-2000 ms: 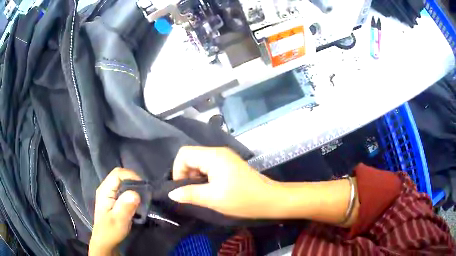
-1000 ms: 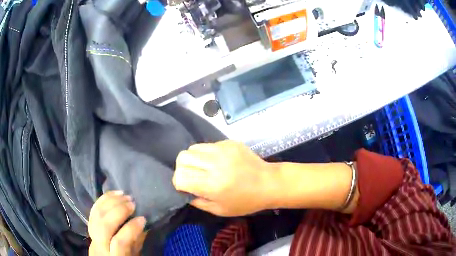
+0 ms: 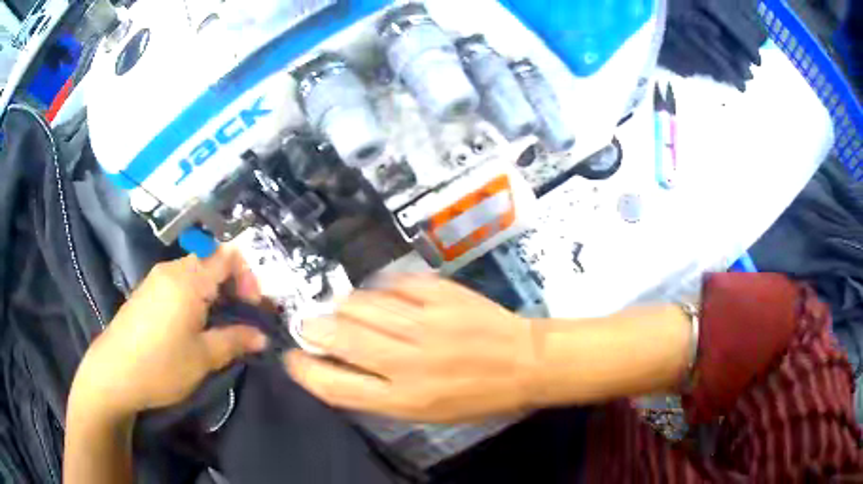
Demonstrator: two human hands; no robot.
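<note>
A dark garment piece hangs from the needle area over the table's front edge. My left hand pinches its edge between thumb and fingers, just below the blue knob of the white overlock machine. My right hand lies beside it, slightly blurred, with its fingertips on the cloth at the presser foot area. The fingers hide part of the cloth edge and the foot.
Pink and blue thread snips lie right of the machine, near a grey disc. Black lint dots the table. Dark cloth lies at the back right, beside a blue basket. More garments are heaped at left.
Both hands have moved from the lap up to the needle area, bringing the cloth edge with them. The view has shifted, so the machine head with its lettering and tension dials now shows.
</note>
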